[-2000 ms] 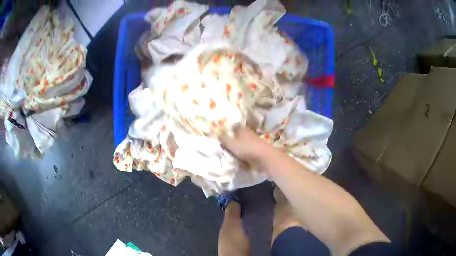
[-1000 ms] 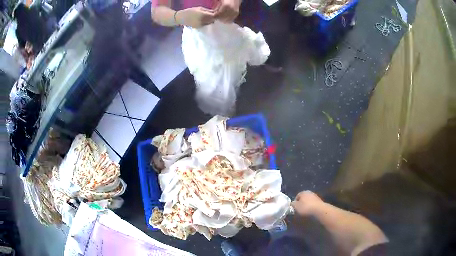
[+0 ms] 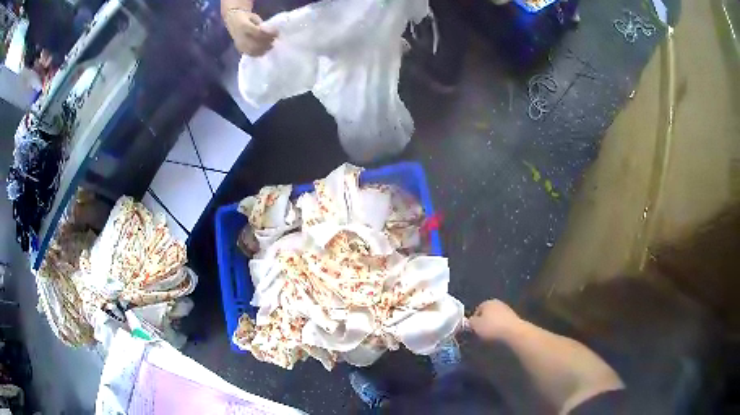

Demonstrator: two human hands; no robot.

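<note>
Cream-white cloth pieces with orange-red floral print (image 3: 341, 275) lie heaped in a blue plastic crate (image 3: 228, 271) on the floor. My right hand (image 3: 493, 319) is at the crate's right front corner, its fingers closed at the edge of the heaped cloth. Whether it grips the cloth is too blurred to tell. The pink gridded record pad (image 3: 191, 391) with white sheets shows at the bottom left, cut off by the frame edge. My left hand is not in view.
Another person's hand (image 3: 253, 36) holds up white cloth (image 3: 341, 73) beyond the crate. Tied floral bundles (image 3: 138, 259) lie left, beside a table (image 3: 97, 130) with a black-and-white scrap heap (image 3: 34, 174). A large brown carton (image 3: 641, 186) stands right. Another blue crate (image 3: 531, 32) is behind.
From two seconds ago, my right hand has left the middle of the heap for the crate's right corner, and the pad has come into view. Since one second ago, the other person's cloth has spread and shifted.
</note>
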